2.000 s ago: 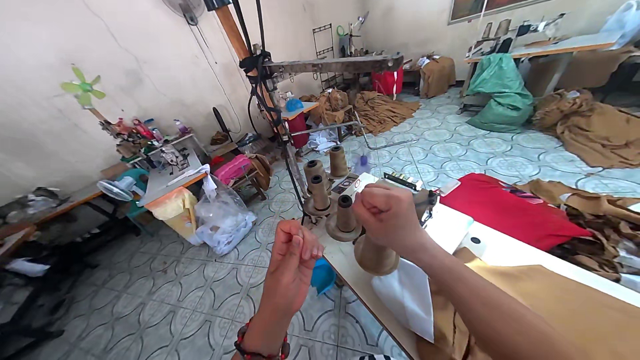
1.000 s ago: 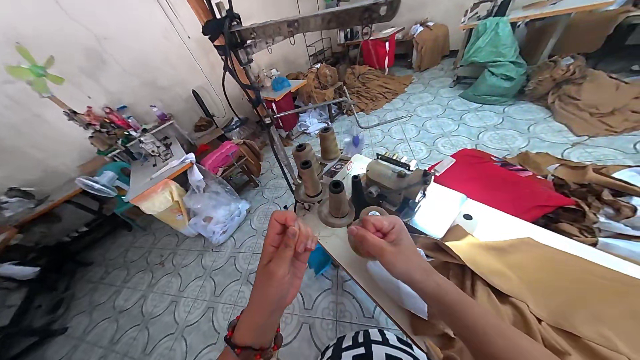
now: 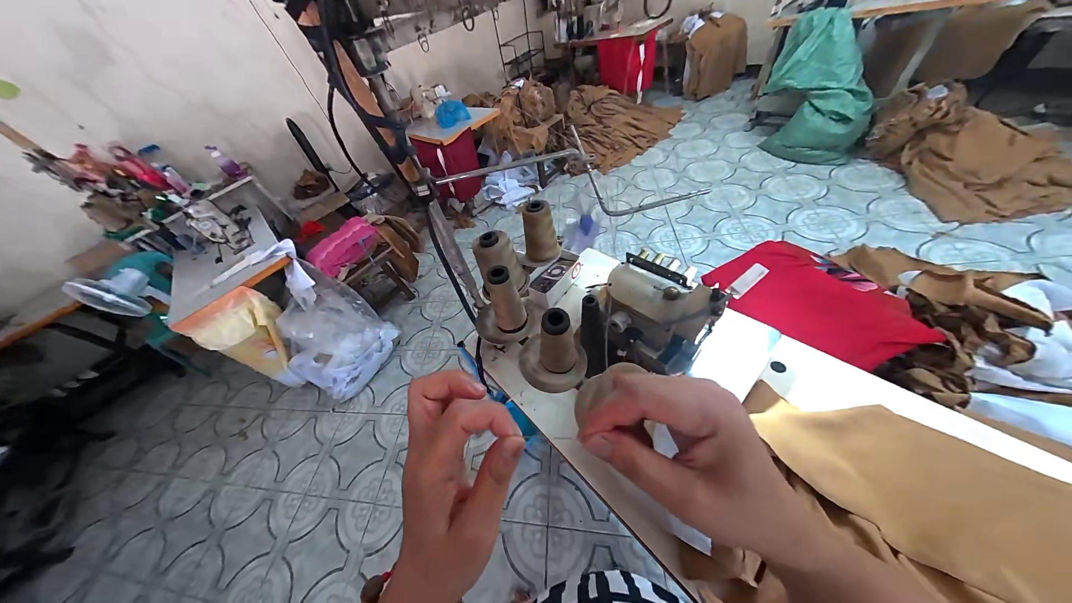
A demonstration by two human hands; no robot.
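Note:
My left hand (image 3: 461, 477) is raised at the lower middle, its thumb and fingers curled toward each other; whether a thin thread lies between them cannot be seen. To its right, my right hand (image 3: 670, 444) has thumb and forefinger pinched together, and anything between them is too fine to tell. Just beyond the hands, several cones of brown thread (image 3: 557, 339) stand at the corner of a white sewing table (image 3: 544, 412). An overlock sewing machine (image 3: 662, 306) sits beside them. Another cone (image 3: 590, 402) is partly hidden behind my right hand.
Tan fabric (image 3: 921, 494) drapes over the table at right, with a red cloth (image 3: 821, 306) farther back. A metal thread stand (image 3: 394, 134) rises behind the cones. A plastic bag of scraps (image 3: 339, 335) lies on the tiled floor at left, near another sewing table (image 3: 230, 251).
My right hand has moved off the front of the cones, down toward the table's near edge. My left hand's fingers are more spread than before. The view has shifted nearer to the table.

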